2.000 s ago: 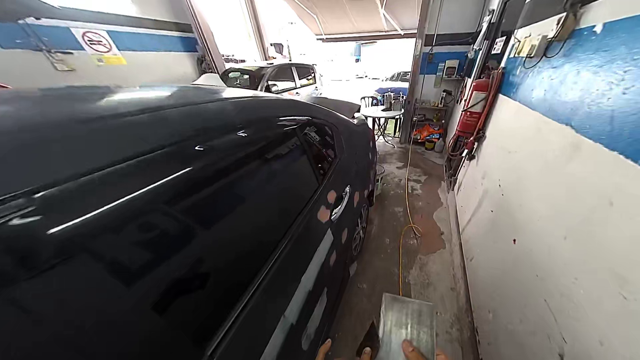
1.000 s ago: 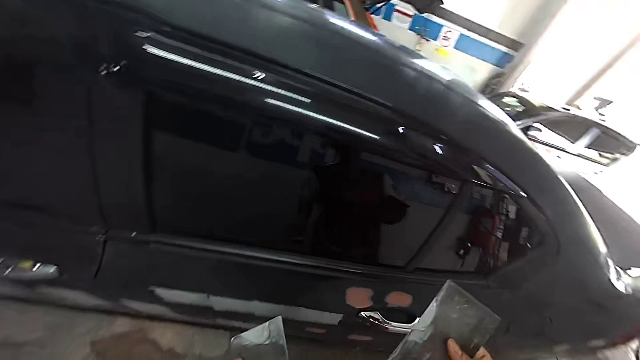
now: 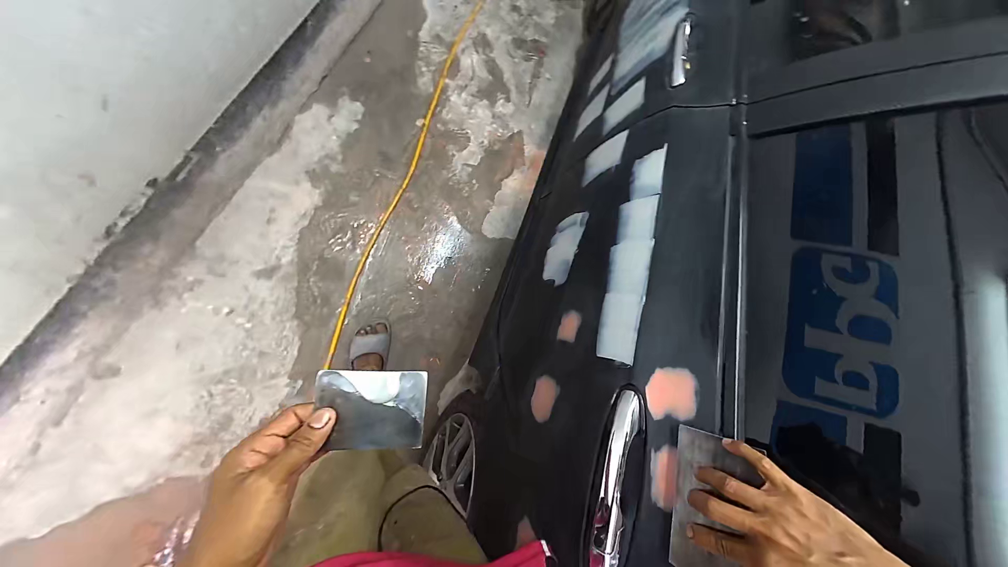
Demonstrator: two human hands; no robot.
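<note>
My left hand grips a rectangular metal spreader plate by its left edge, thumb on top; light and dark filler smears cover its face. At the lower right, my right hand lies with spread fingers on a larger grey metal plate, beside the chrome door handle of a black car. Pink filler patches surround the handle, one partly next to the plate. Farther up the door panels run pale grey filler patches.
A yellow hose runs along the wet, stained concrete floor. The white wall borders the floor at left. My sandalled foot stands beside the hose, and the car's wheel is close to my legs.
The view has swung strongly to look down along the car's side. The plates in my hands were near each other earlier; now they are wide apart, the larger one at the car's door.
</note>
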